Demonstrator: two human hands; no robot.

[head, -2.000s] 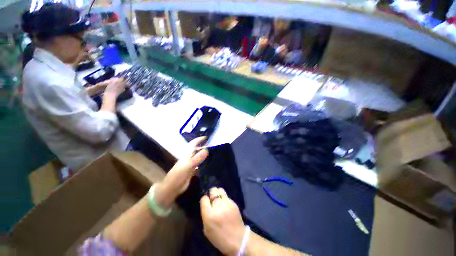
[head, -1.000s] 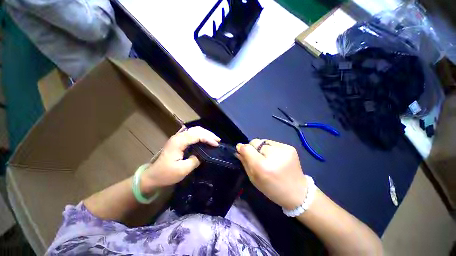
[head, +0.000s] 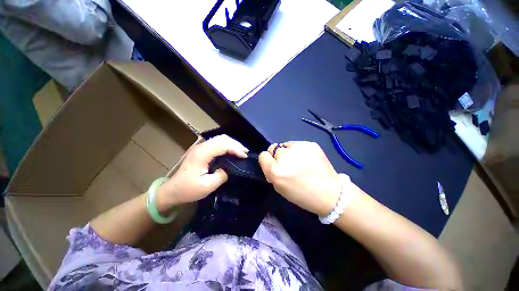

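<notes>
A black plastic housing [head: 230, 199] is held over my lap, its angled end facing up. My left hand [head: 199, 170] grips its left side, with the thumb and fingers around the end. My right hand [head: 299, 173] is closed at the right edge of the same end, fingertips pressed on it. Whether a small pad is between the fingertips is hidden. Open long-nose pliers [head: 340, 134] with blue handles lie on the dark mat [head: 284, 91]. Black pads [head: 410, 85] are heaped at the right.
Another black housing [head: 242, 28] stands on the white bench [head: 188, 42]. An open carton [head: 74, 153] is at the left. A clear bag [head: 444, 25] lies behind the pads. A small silvery tool [head: 443, 199] lies on the mat's right. A person's grey sleeve [head: 62, 28] shows at upper left.
The view has tilted down from the bench and neighbouring worker to my lap. Over the last second both hands stay at the housing's end, with only a slight shift.
</notes>
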